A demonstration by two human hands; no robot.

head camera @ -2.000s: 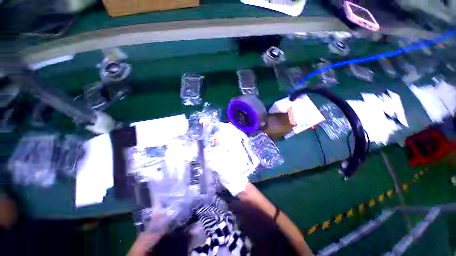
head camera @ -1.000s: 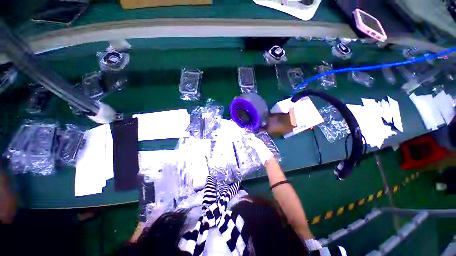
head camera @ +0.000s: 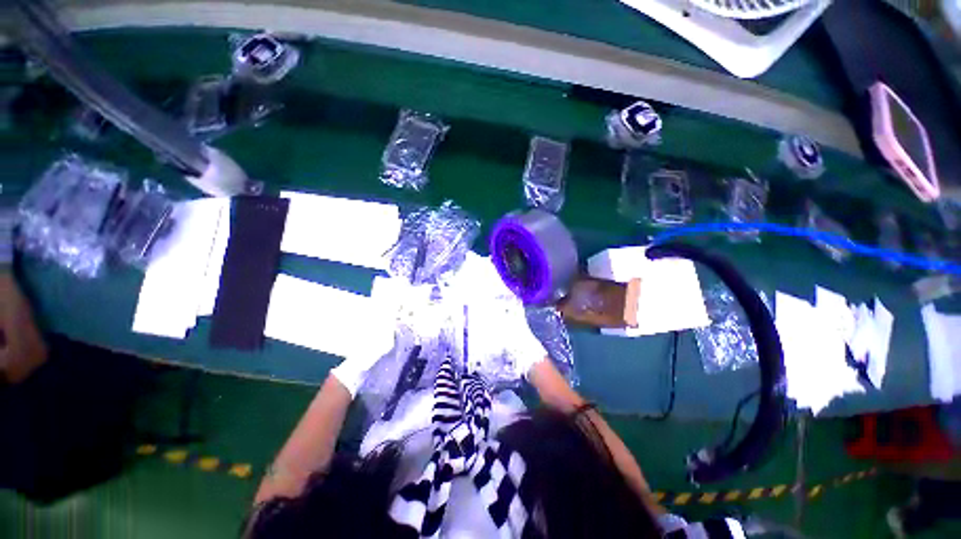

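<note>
My left hand (head camera: pixel 369 345), in a white glove, is at the left side of a clear plastic bag (head camera: pixel 396 368) with a dark narrow strip showing in it. My right hand (head camera: pixel 508 335), also in a white glove, is at the right side of the shiny film. The glare of white gloves, film and paper blends together, so the fingers and their exact grip are hidden. White paper sheets (head camera: pixel 316 314) and a long black sheet (head camera: pixel 249 272) lie to the left of my hands.
A purple-rimmed round item (head camera: pixel 524 258) stands beyond my right hand, beside a small brown box (head camera: pixel 606 302). Bagged parts (head camera: pixel 411 147) lie along the far side and at the left (head camera: pixel 74 216). A black hose (head camera: pixel 767 347) curves at the right. A metal arm (head camera: pixel 116 100) reaches in at upper left.
The view has shifted and turned. My left hand, blurred or mostly hidden before, now shows beside the bag. My right hand has drawn back nearer to my body.
</note>
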